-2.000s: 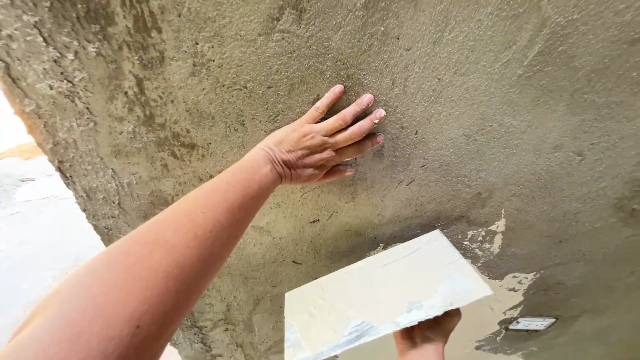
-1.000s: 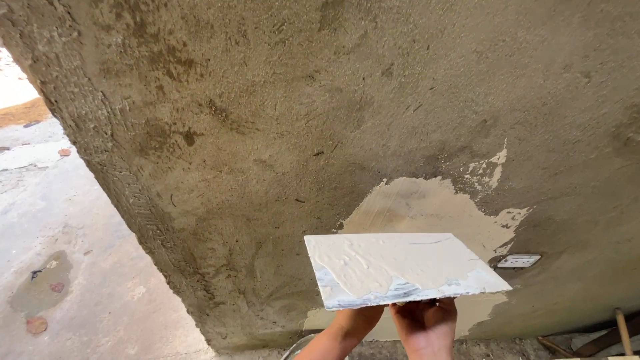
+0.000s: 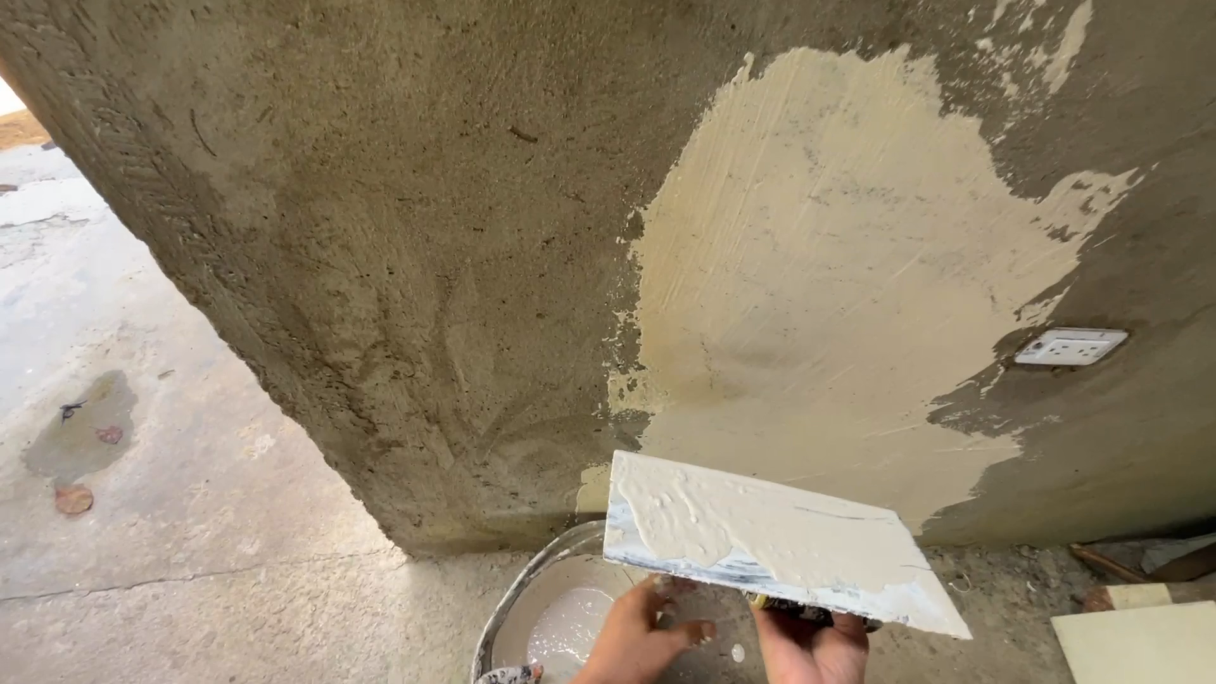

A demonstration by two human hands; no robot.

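My right hand (image 3: pixel 815 651) grips the dark, plaster-smeared handle under a flat rectangular board (image 3: pixel 779 541), whose top bears a layer of wet cream plaster. Just left of it, my left hand (image 3: pixel 646 632) has its fingers apart near the board's lower edge and holds nothing that I can see. A round bucket (image 3: pixel 492 617) with wet whitish plaster inside stands below and left of the board, beside the left hand. Behind them rises a rough grey-brown wall (image 3: pixel 427 237) with a large irregular patch of cream plaster (image 3: pixel 836 256).
A white electrical socket (image 3: pixel 1071 347) is set in the wall at the right. A pale board or tile (image 3: pixel 1140 646) and some wood pieces (image 3: pixel 1111 562) lie on the floor at lower right. The wall's rough edge runs down the left, with concrete floor (image 3: pixel 190 475) and a few leaves beyond.
My left hand was against the wall two seconds ago, then came down beside the right hand under the board. The view has dropped, and the bucket shows more.
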